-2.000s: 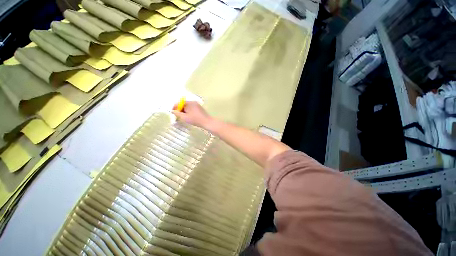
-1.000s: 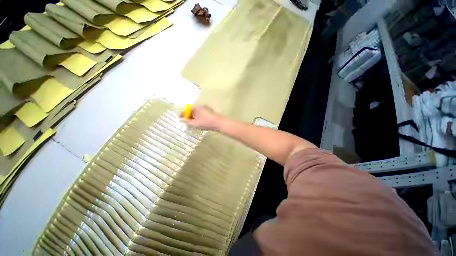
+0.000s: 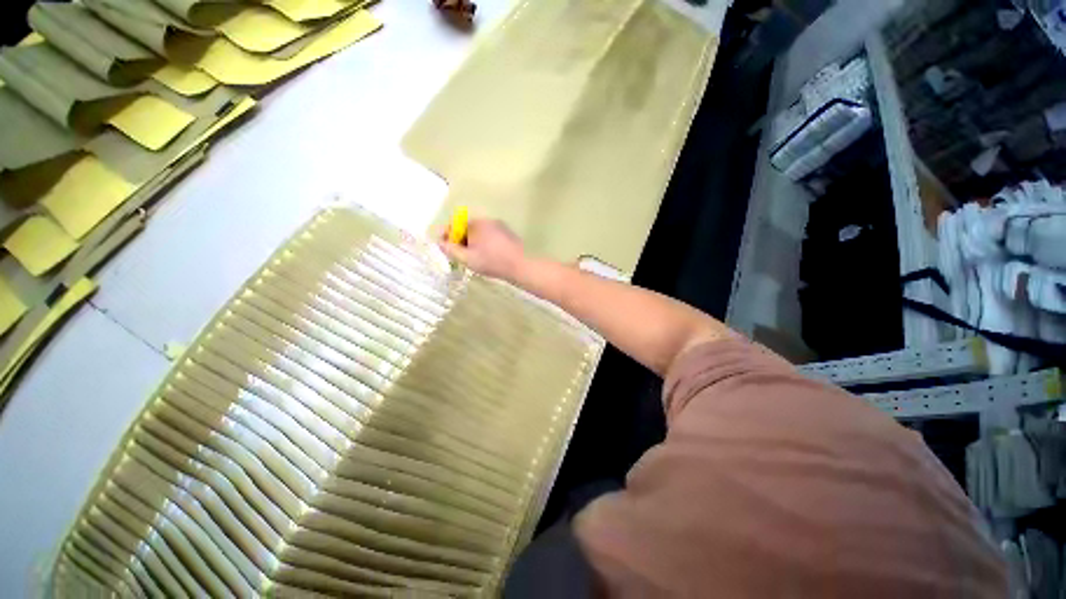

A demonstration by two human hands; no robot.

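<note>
The fanned stack of khaki panels [image 3: 292, 398] lies on the white-covered table [image 3: 269, 152], its narrow strips showing and a glossy wet band along them. My right hand [image 3: 485, 248] is shut on the yellow-handled glue brush [image 3: 459, 225] at the far end of the stack. The brush tip is not clearly seen; it is low against the panel edges. My left hand is not in view. A flat, smooth khaki panel stack [image 3: 526, 129] lies just beyond my right hand.
Draped olive-khaki workpieces with yellow ends [image 3: 152, 122] run along the far left. A small dark reddish-brown lump [image 3: 455, 9] sits at the top edge. Metal shelving with bundled white goods [image 3: 822, 138] stands at the right.
My right hand with the brush has moved rightwards along the far end of the fanned stack. The view has shifted, so the table things sit lower-left or higher in the picture.
</note>
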